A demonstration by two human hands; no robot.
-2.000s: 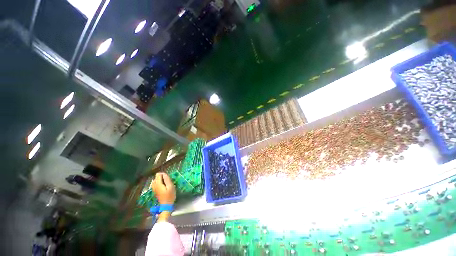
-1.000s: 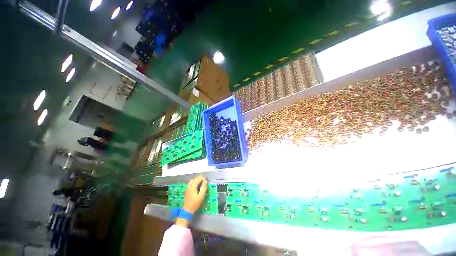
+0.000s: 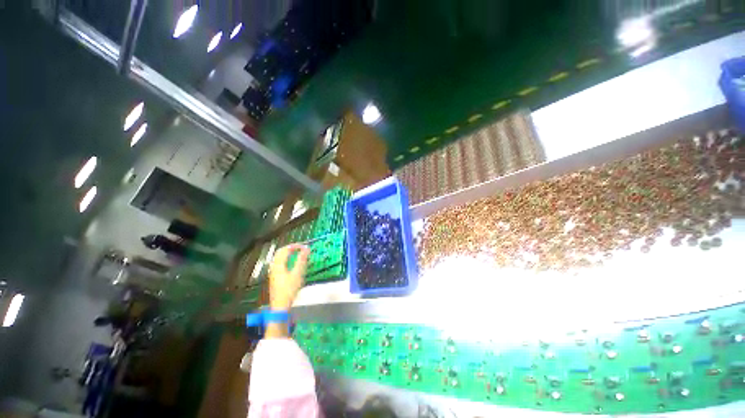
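Note:
My left hand point(image 3: 287, 276), with a blue wrist strap point(image 3: 268, 317) and pale pink sleeve, is at the left edge of the stacked green circuit boards point(image 3: 328, 255). Its fingers are curled; blur hides whether they grip a board. A long row of green circuit boards point(image 3: 498, 371) with small parts lies along the front, to the right of my sleeve. The blue bin point(image 3: 411, 273) of dark components point(image 3: 380, 249) stands right of the stack. My right hand is out of the picture.
Loose copper-brown components point(image 3: 564, 204) spread across the white surface right of the bin. A tray of brown parts in rows point(image 3: 474, 155) lies behind them. Another blue bin point(image 3: 735, 86) is cut off at the right edge. A cardboard carton point(image 3: 359, 151) stands behind the stack.
My left hand was over the left end of the board row a second ago; it has moved up and left to the stack. The pinkish shape at the bottom right is gone. The view has shifted.

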